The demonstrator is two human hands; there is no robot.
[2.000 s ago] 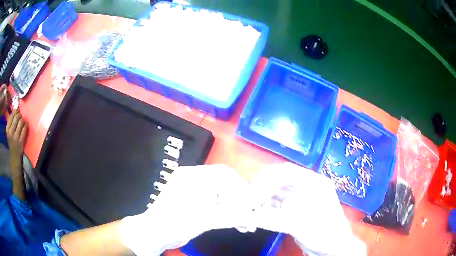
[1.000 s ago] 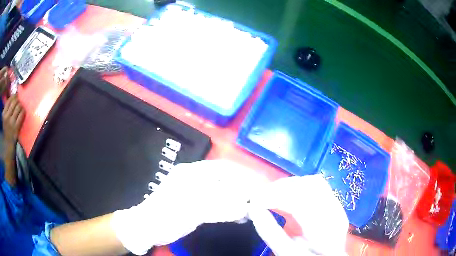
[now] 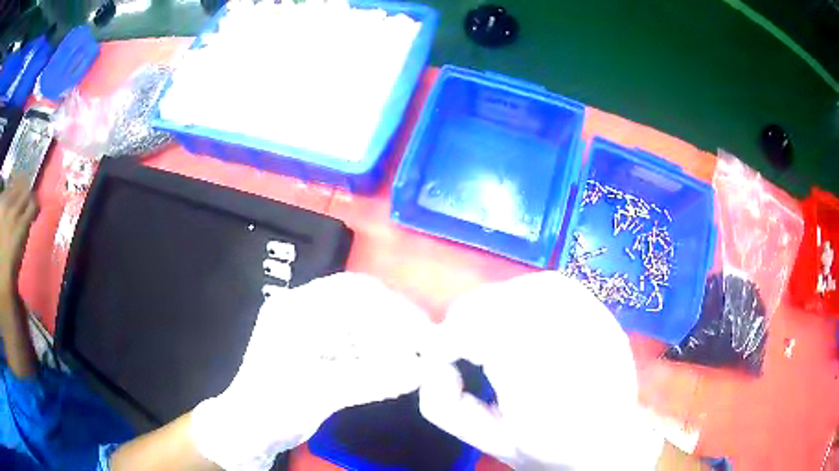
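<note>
My left hand (image 3: 322, 354), in a white glove, and my right hand (image 3: 543, 363), also gloved, meet fingertip to fingertip above the small blue parts bin (image 3: 396, 437) with dark contents. Both gloves are overexposed. A tiny dark speck shows where the fingertips meet, but I cannot make out what is held. A few white plastic housings (image 3: 279, 269) lie in a row on the black plastic tray (image 3: 175, 294), beside my left hand, which hides the rest of the row.
Large blue bin (image 3: 267, 156) heaped with white parts at the back; empty blue bin (image 3: 488, 166); blue pin bin (image 3: 635, 239) right; clear bag (image 3: 736, 317) with dark parts; red bin (image 3: 817, 258) far right. Another clear bag (image 3: 138, 110) behind the tray. A person's hand (image 3: 16, 221) at left.
The view has shifted, so the bins sit higher and further left. My right hand's fingers have moved, and a gap now shows between its thumb and fingers. Both hands remain together over the small bin.
</note>
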